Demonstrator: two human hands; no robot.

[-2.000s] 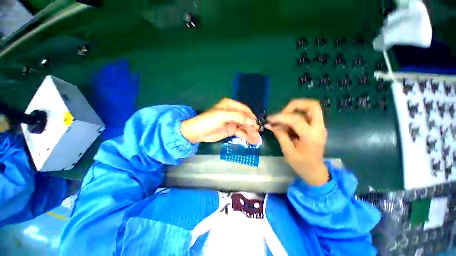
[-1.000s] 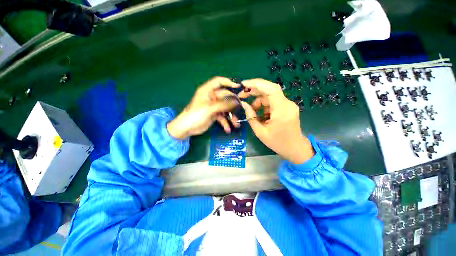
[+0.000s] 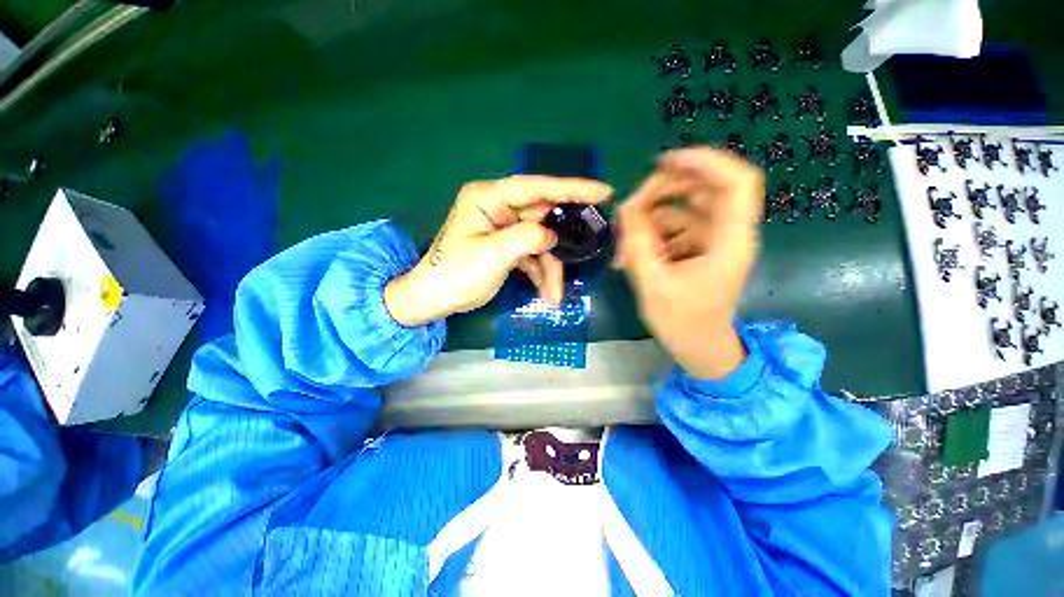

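Note:
My left hand (image 3: 484,251) holds a round, glossy black housing (image 3: 579,233) between thumb and fingers, above the work mat. Pale print shows on the housing's upper part. My right hand (image 3: 688,239) is just to the right of the housing, blurred, with its fingers curled; whether it holds anything cannot be told. The dark work mat (image 3: 543,350) with blue edges lies under the hands, its near end shiny with pale marks. Rows of small dark internal modules (image 3: 764,103) lie on the green bench at the upper right.
A white board (image 3: 951,338) with more modules lies right, a blister tray (image 3: 922,466) below it and a white cloth (image 3: 922,29) above. A white box (image 3: 105,309) and a blue sheet (image 3: 222,210) are left. A pale rail (image 3: 525,391) runs before me. Another person's blue sleeve (image 3: 47,466) shows at left.
My hands were close together around the dark piece; now my right hand is apart to the right and the housing's round face shows in my left hand. The camera view has shifted.

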